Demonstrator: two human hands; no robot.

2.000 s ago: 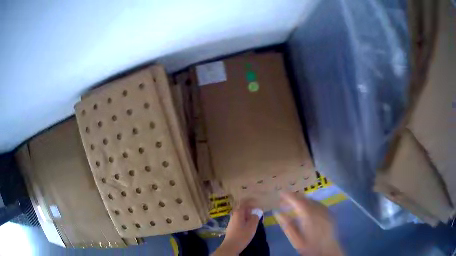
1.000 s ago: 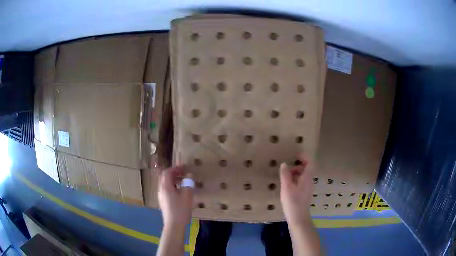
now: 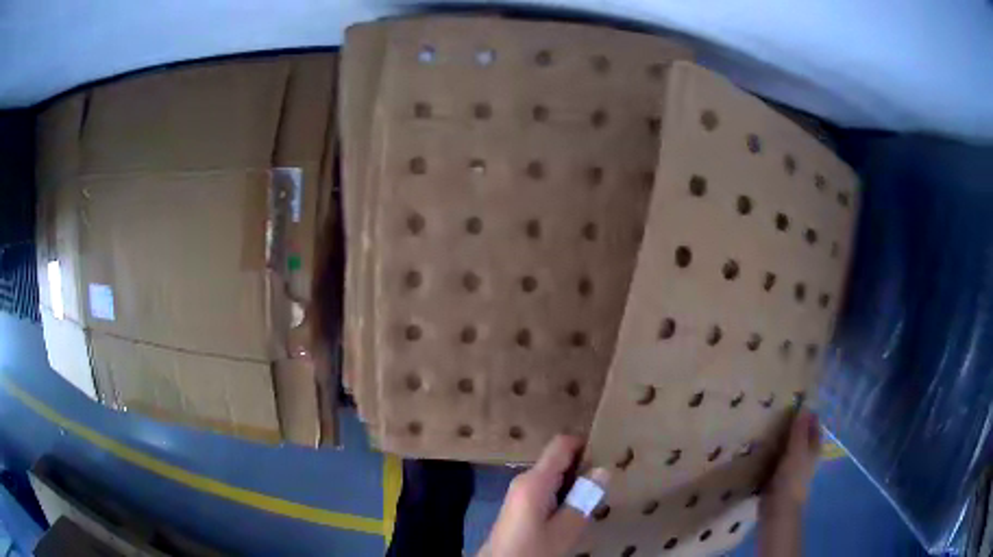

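Observation:
A perforated cardboard sheet (image 3: 719,316) is held by both hands, tilted and slightly bent, over the right side. It overlaps the right edge of the centre stack of perforated sheets (image 3: 495,250) and hides the right stack. My left hand (image 3: 544,506), with a white patch on a finger, grips the sheet's lower left edge. My right hand (image 3: 792,473) is at its lower right edge, its fingers partly hidden by the sheet.
A left stack of flattened cartons (image 3: 180,261) with white labels and a green dot stands beside the centre stack. A dark wrapped load (image 3: 915,337) stands at the far right. A pale wall (image 3: 272,24) runs behind. Yellow lines cross the blue-grey floor (image 3: 234,473).
The top perforated sheet has come off the centre stack and moved right, held in both hands. Another perforated sheet now shows on top of that stack. The view has swung from right to centre.

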